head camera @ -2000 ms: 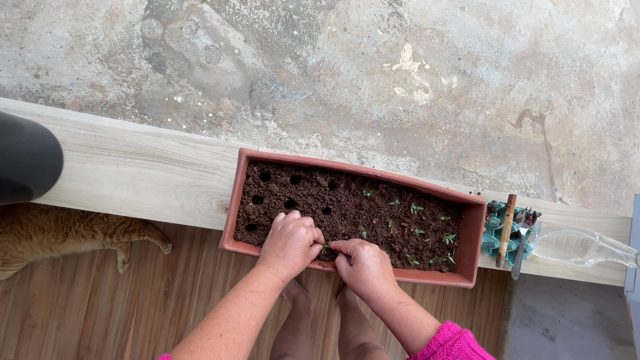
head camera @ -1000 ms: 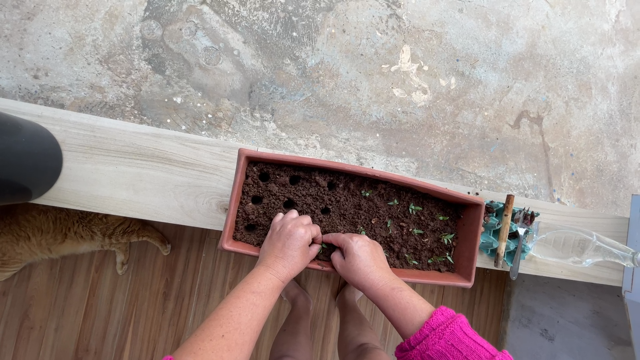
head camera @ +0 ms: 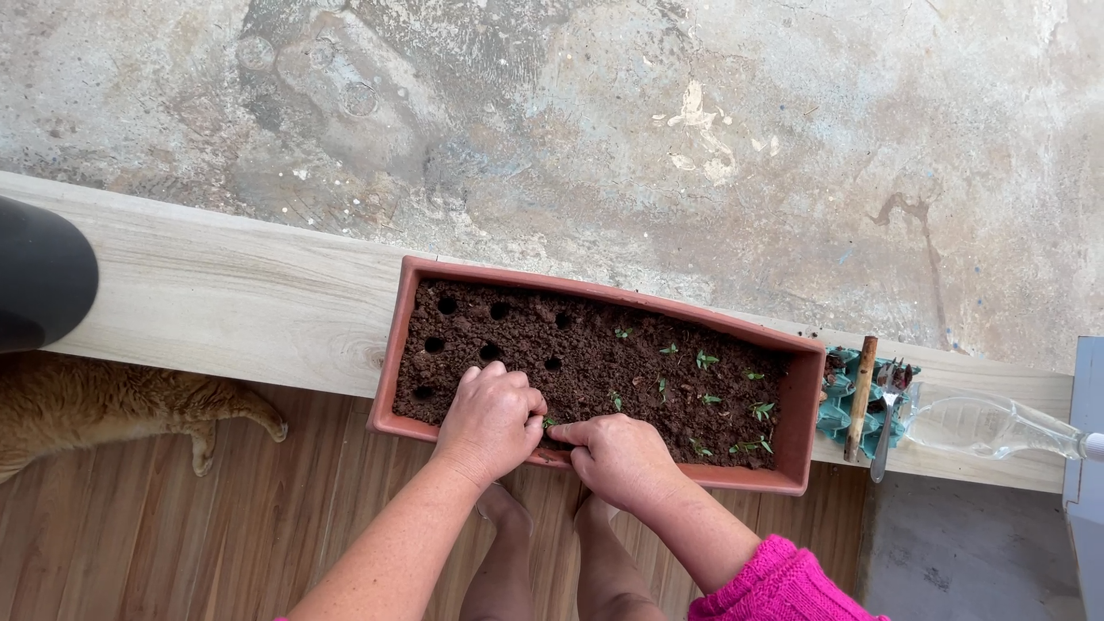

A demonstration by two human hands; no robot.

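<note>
A terracotta-coloured rectangular planter holds dark soil. Several small seedlings stand in its right half, and several round holes show in its left half. My left hand is low over the soil near the front edge, fingers curled beside a small green seedling; whether they pinch it is hidden. Right of that seedling, my right hand points its index finger at its base, touching or nearly touching the soil, with the other fingers folded.
Right of the planter, a teal egg carton carries a wooden stick and a fork. A clear plastic bottle lies beyond. A dark rounded container stands on the ledge at left; an orange cat lies below it.
The right hand's index finger now lies extended at the seedling, where its fingers were bunched close to the left hand before. My left hand has stayed nearly in place.
</note>
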